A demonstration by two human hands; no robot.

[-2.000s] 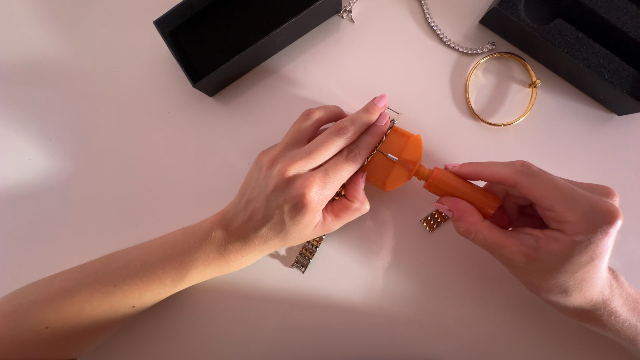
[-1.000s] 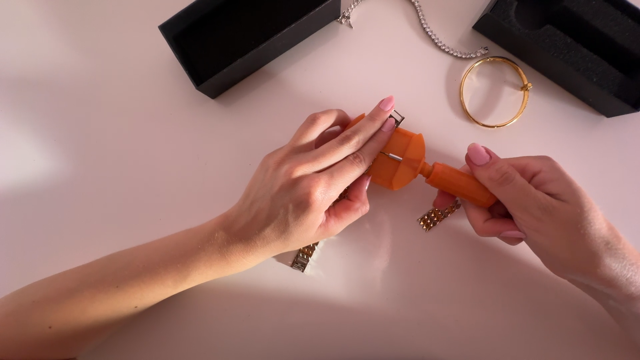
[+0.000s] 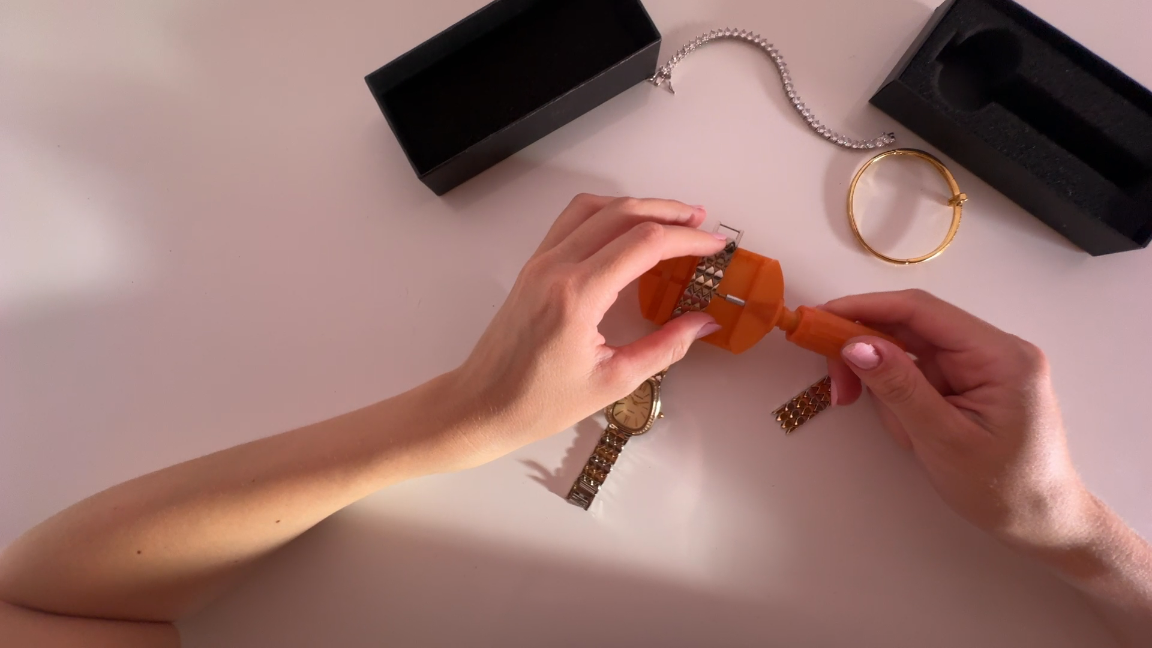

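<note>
An orange plastic watch link remover (image 3: 751, 279) lies near the middle, its metal pin against the metal band of a wristwatch (image 3: 634, 407) seated across it. Fingertips and thumb of my left hand (image 3: 589, 306) hold the band in the tool from both ends of the seat. The watch face and the other half of the band rest on the table, below that hand. My right hand (image 3: 963, 405) grips the tool's orange handle, thumb on top. Just under its fingers, a loose piece of metal band (image 3: 803, 405) sticks out; whether the fingers touch it, I cannot tell.
An open black box (image 3: 540, 126) stands at the top centre. A black box with a foam insert (image 3: 1017, 189) is at the top right. Between them lies a silver bracelet with clear stones (image 3: 786, 81), and a gold bangle (image 3: 954, 234) lies beside the foam-lined box.
My left hand's fingers have spread apart, so the band on the tool and the watch face now show. My right hand has shifted its hold on the handle.
</note>
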